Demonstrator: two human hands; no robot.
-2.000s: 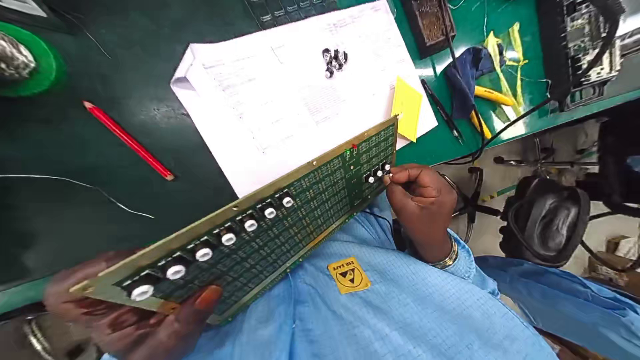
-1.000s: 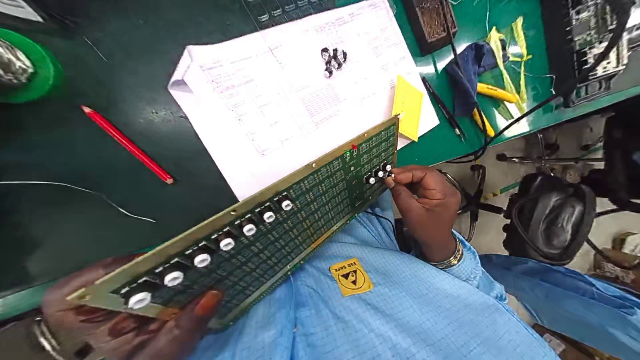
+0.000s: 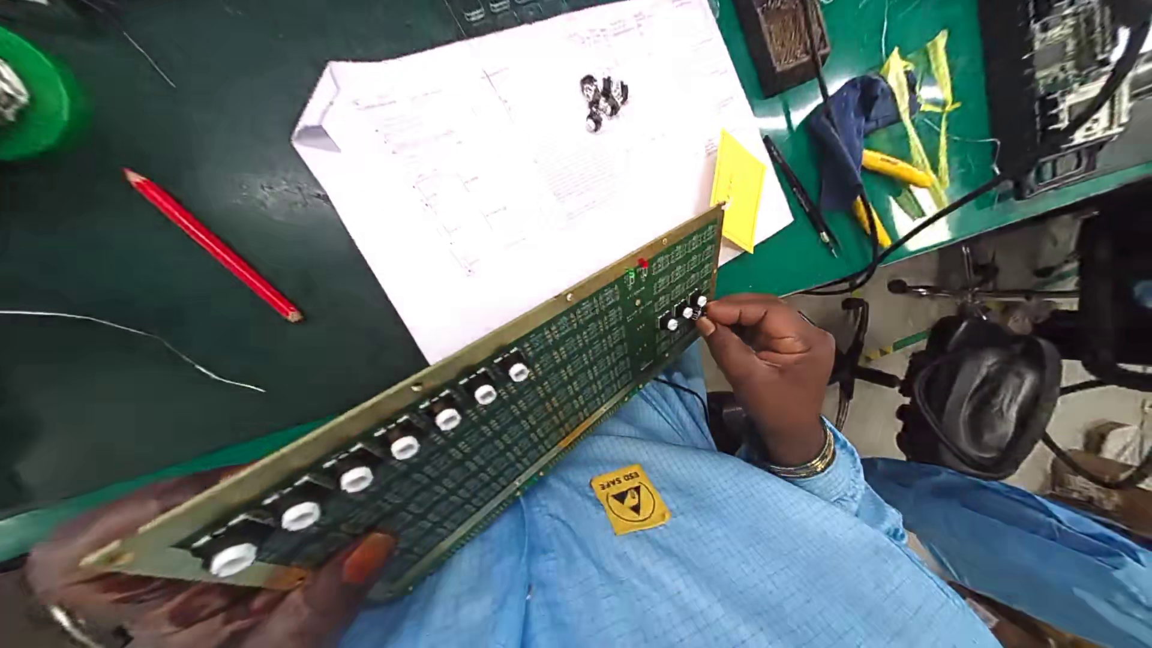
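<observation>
My left hand (image 3: 225, 576) grips the near left end of a long green circuit board (image 3: 540, 387), which is tilted above my lap and the table edge. A row of black components with white round caps (image 3: 447, 418) runs along its left part. Near the board's right end sit several smaller-looking ones of the same kind (image 3: 672, 324). The thumb and index finger of my right hand (image 3: 765, 360) pinch at the rightmost of them. A small heap of similar black-and-white parts (image 3: 605, 101) lies on printed paper sheets (image 3: 504, 180) behind the board.
On the green table are a red pencil (image 3: 216, 247), a wire (image 3: 135, 333), a green spool (image 3: 40, 99), a yellow note (image 3: 738, 193), a black pen (image 3: 801, 198), yellow-handled pliers or cutters (image 3: 895, 168) by a blue cloth, and a dark box (image 3: 785, 45). A black chair (image 3: 990, 396) stands at right.
</observation>
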